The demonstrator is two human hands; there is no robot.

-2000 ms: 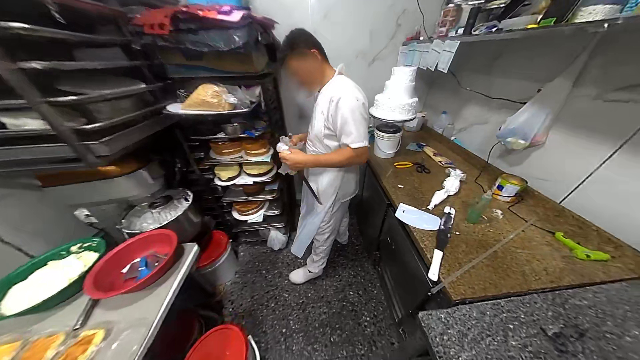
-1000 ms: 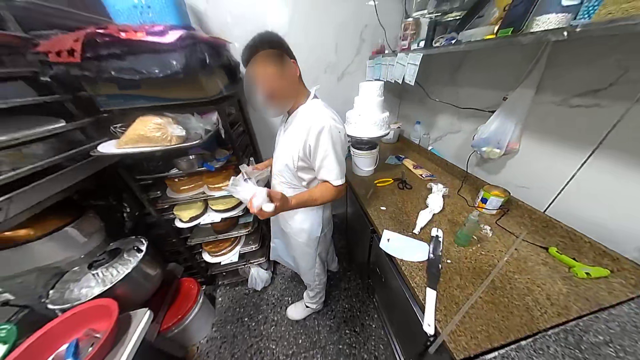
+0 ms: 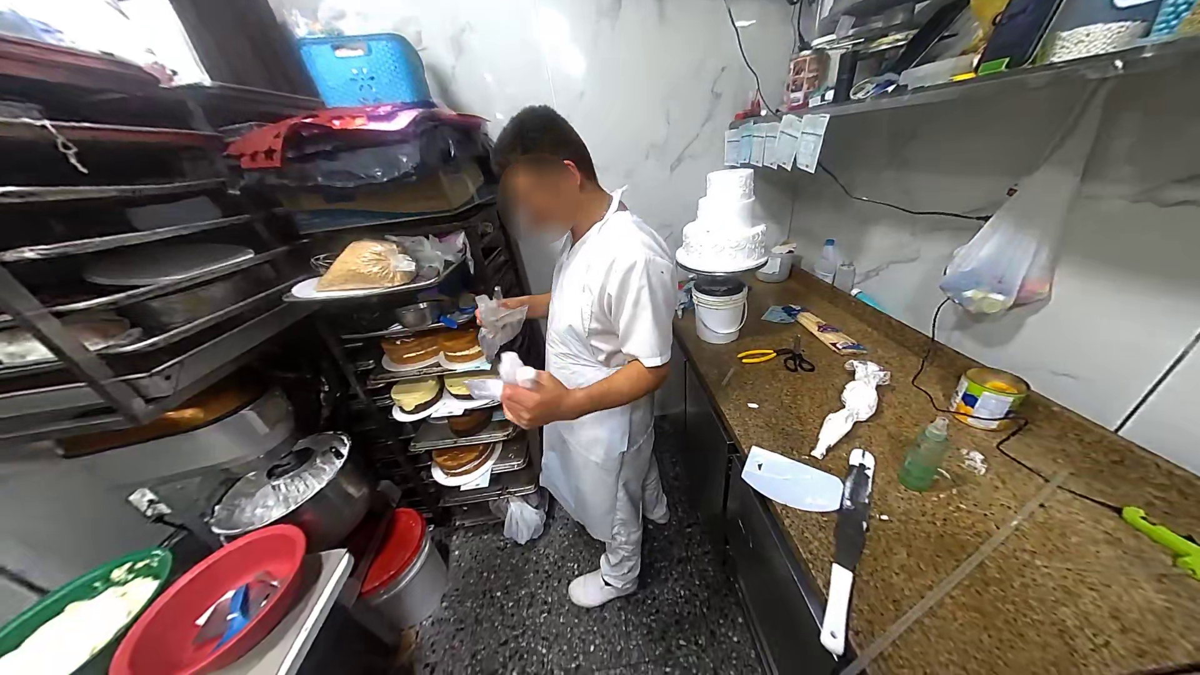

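Observation:
Neither my left hand nor my right hand shows in the head view. A co-worker (image 3: 609, 309) in white clothes and an apron stands facing the rack, holding a clear plastic bag (image 3: 502, 319) in one hand and a white piping bag or wrapped bundle (image 3: 516, 371) in the other. On the granite counter lie a white piping bag (image 3: 851, 408), a white plastic scraper (image 3: 792, 479), a spatula with a white handle (image 3: 847, 553), scissors with yellow handles (image 3: 773, 357) and a green bottle (image 3: 925, 457). A white tiered cake (image 3: 724, 225) stands above a white bucket (image 3: 720, 314).
Cake layers (image 3: 411, 351) sit on the tray rack. A red basin (image 3: 211, 600), a green basin (image 3: 84, 609) and a metal pot (image 3: 291, 487) stand at lower left. A can (image 3: 988, 398) and a green glue gun (image 3: 1162, 541) lie farther right, below a wall shelf (image 3: 1003, 80).
The co-worker's hands have moved apart, with the clear bag now separate from the white bundle. The view has shifted, bringing a blue basket fully into sight.

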